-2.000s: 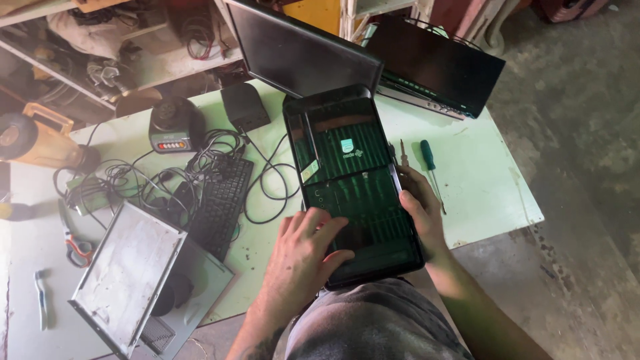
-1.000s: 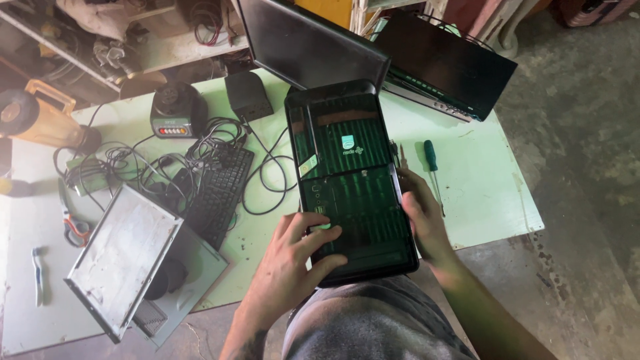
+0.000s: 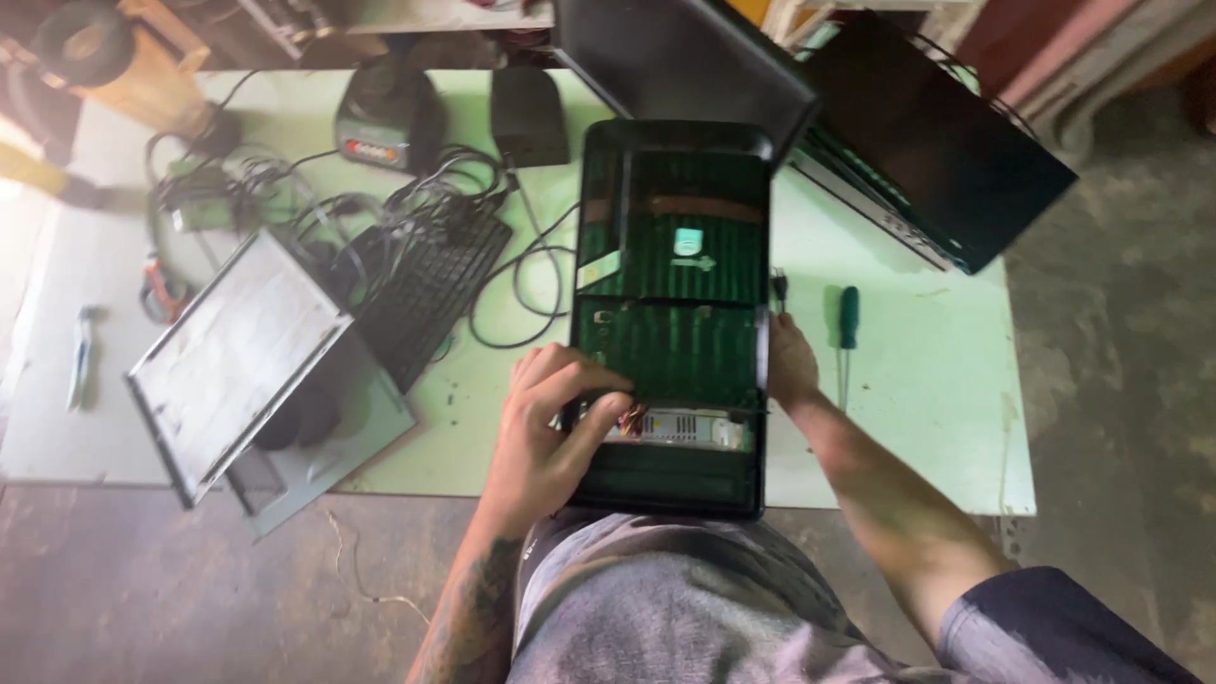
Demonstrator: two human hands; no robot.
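Note:
A black computer case front with glossy panels (image 3: pixel 698 351) stands upright in front of my torso, at the near edge of the table. An opening low in its face shows a metal unit with slots (image 3: pixel 684 428) and some thin coloured wires (image 3: pixel 631 419). My left hand (image 3: pixel 560 418) grips the case's left edge, its thumb and fingers by the opening. On the right side, my right hand (image 3: pixel 793 361) rests against the case, its fingers partly hidden. Just beyond that hand lies a screwdriver with a green handle (image 3: pixel 848 318).
On the table's left lie a black keyboard (image 3: pixel 437 294), tangled cables (image 3: pixel 361 214), a metal panel piece (image 3: pixel 242 356), scissors (image 3: pixel 163 290) and a toothbrush (image 3: pixel 82 356). Behind are a black speaker (image 3: pixel 528 114), a blender base (image 3: pixel 389 119), a monitor (image 3: pixel 674 66) and a black box-shaped device (image 3: pixel 940 142).
A bay low in the case front is now uncovered, showing the metal unit and wires; it was dark and closed before. My left hand has moved to the left edge. The view has shifted.

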